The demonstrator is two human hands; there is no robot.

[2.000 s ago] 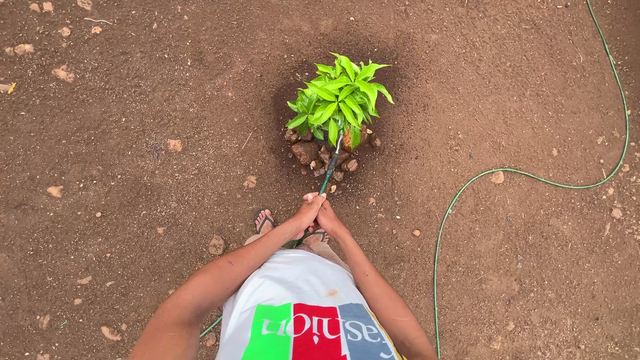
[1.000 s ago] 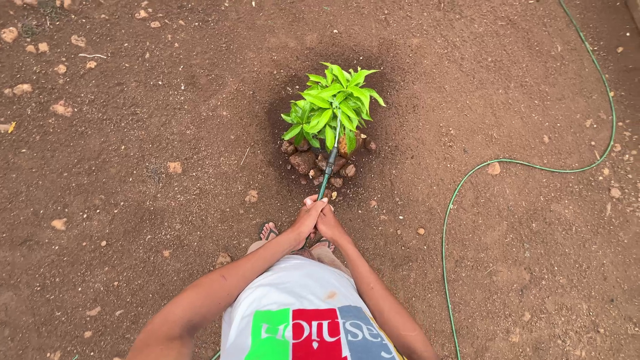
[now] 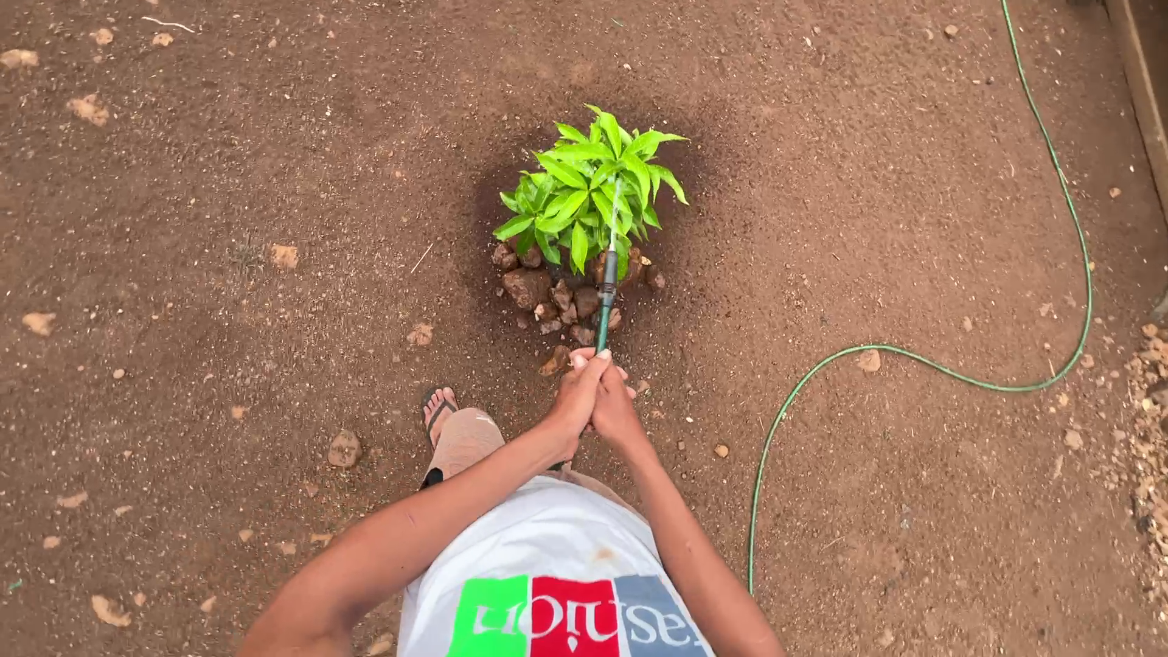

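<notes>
My left hand point(image 3: 577, 397) and my right hand point(image 3: 616, 408) are closed together around a green garden hose point(image 3: 603, 330), near its front end. A dark nozzle point(image 3: 609, 274) tips the hose and points away from me. From it a whitish stream of water point(image 3: 616, 205) reaches the leaves of a small bright green leafy plant point(image 3: 584, 178). Brown rocks point(image 3: 527, 287) lie heaped at the near side of the plant, on dark, damp-looking soil. The stem and base are hidden by leaves and rocks.
More green hose point(image 3: 876, 347) curves over the brown soil on the right. A loose stone point(image 3: 345, 449) lies near my sandalled foot point(image 3: 440, 411), with small stones scattered at the left. A straight raised edge point(image 3: 1141, 82) runs along the upper right, above rubble point(image 3: 1152, 429).
Both hands stay on the hose, which remains pointed at the plant. One sandalled foot seen between my arms earlier is now out of sight. The raised edge at right shows more.
</notes>
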